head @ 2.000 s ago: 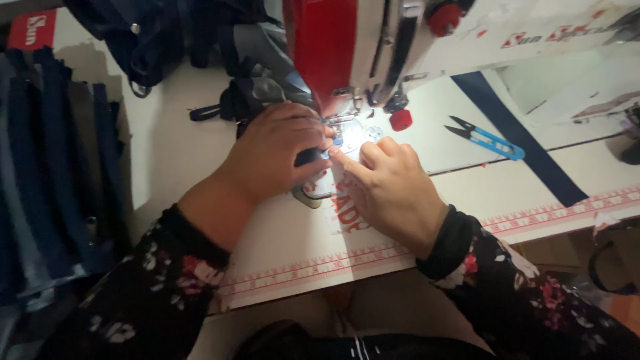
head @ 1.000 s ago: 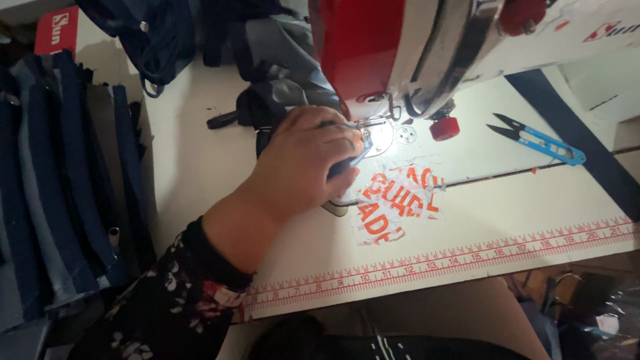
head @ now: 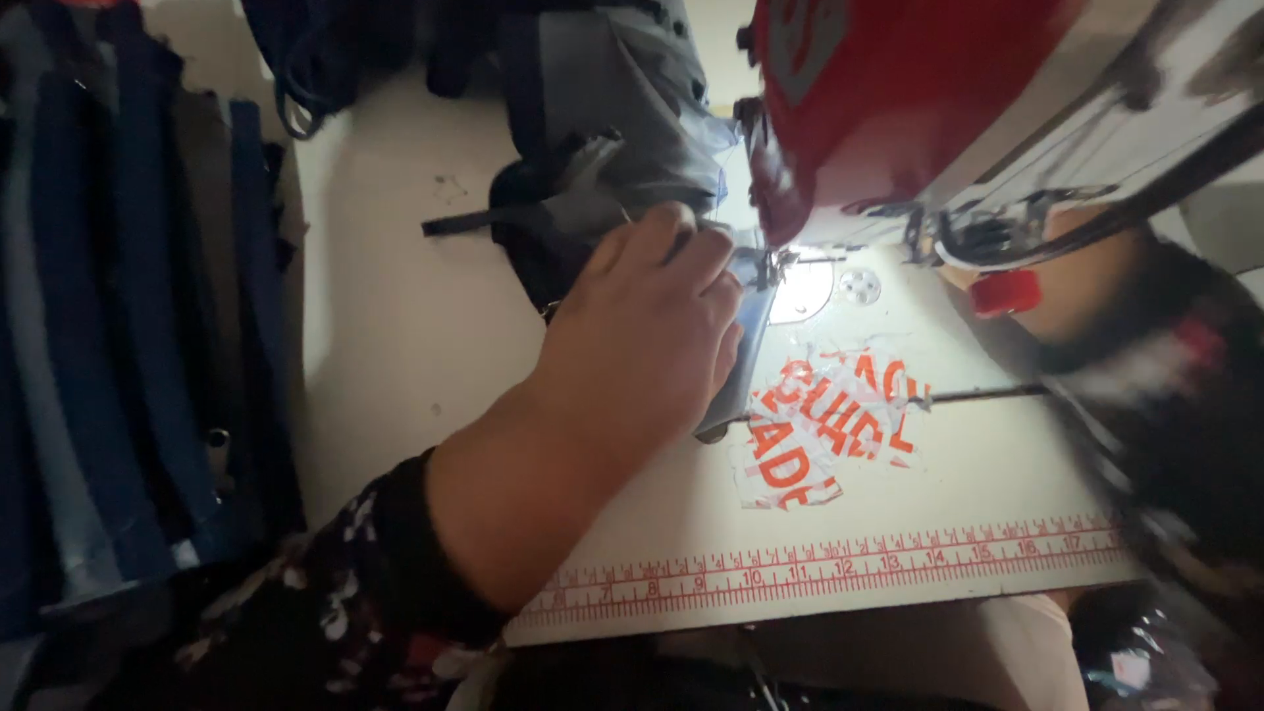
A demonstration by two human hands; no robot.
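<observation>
My left hand (head: 642, 336) presses with bent fingers on dark blue and grey fabric (head: 622, 99) just left of the presser foot (head: 778, 265) of a red and white sewing machine (head: 889, 109). A blue-grey fabric edge (head: 755, 346) runs beside the fingers toward the table's front. A black strap (head: 459, 223) sticks out to the left. My right hand (head: 1076, 267) is blurred and partly hidden behind the machine head, near a red knob (head: 1005, 292); its fingers cannot be made out.
Stacked dark blue and grey fabric pieces (head: 138, 326) with zipper parts lie at the left. Torn tape with red lettering (head: 790, 474) is stuck on the white table. A red-printed measuring tape (head: 839, 571) runs along the front edge. A clear plastic bag (head: 1145, 652) is at the lower right.
Two seconds ago my right hand was beside the left at the presser foot; a second ago it was out of view. Now it is back, behind the machine head. My left hand stays on the fabric.
</observation>
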